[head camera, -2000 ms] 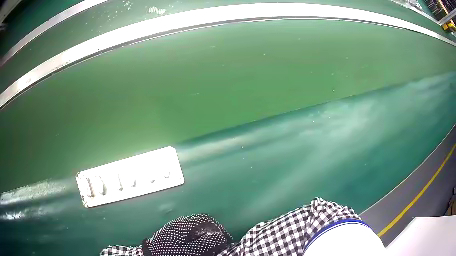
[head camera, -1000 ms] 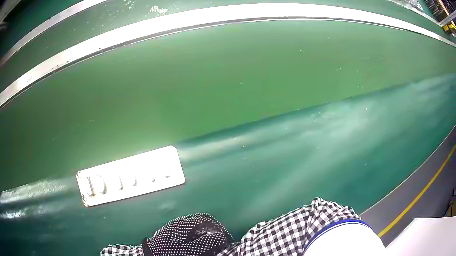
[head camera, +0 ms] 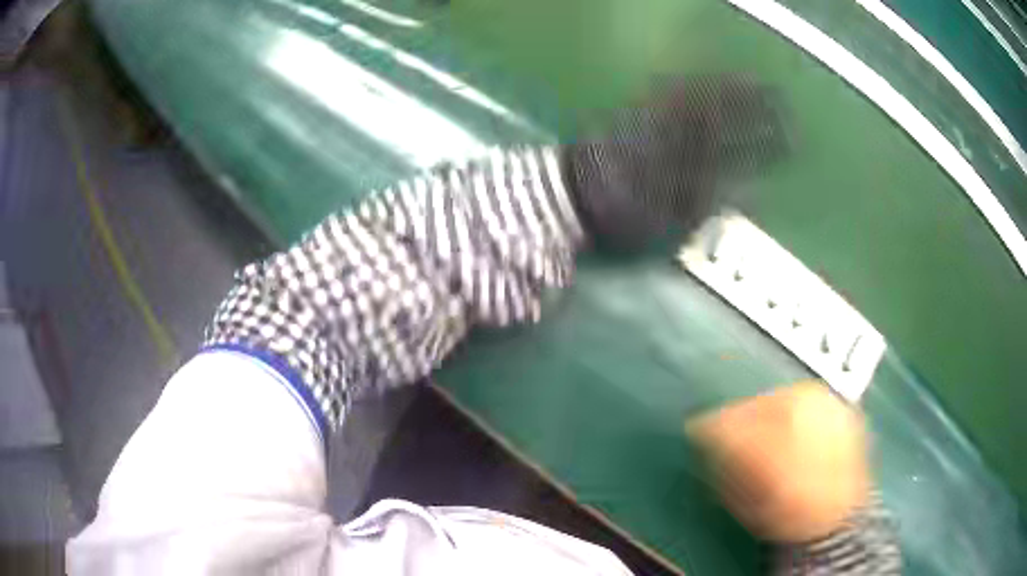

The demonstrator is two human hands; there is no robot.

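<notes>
A pale rectangular plate (head camera: 788, 298) with a row of several small slots or marks lies slantwise on the green bench mat. My left hand (head camera: 681, 158), in a black dotted glove, is over the mat at the plate's far left end and overlaps that end in view. Its fingers are blurred, so contact or grip cannot be told. My right hand (head camera: 788, 461), bare and strongly blurred, is at the plate's near right end. Its fingers are not distinct, and I cannot tell whether it touches the plate.
The green bench (head camera: 541, 416) runs diagonally, its near edge close to my body. A pale strip (head camera: 901, 124) crosses the mat at upper right. Grey floor (head camera: 101, 326) with a yellow line is at left. My checked left sleeve (head camera: 394, 270) spans the near side.
The view has swung round, and the plate now appears at right. My gloved left hand has left its resting place by the other sleeve and reached out. My bare right hand has come into view.
</notes>
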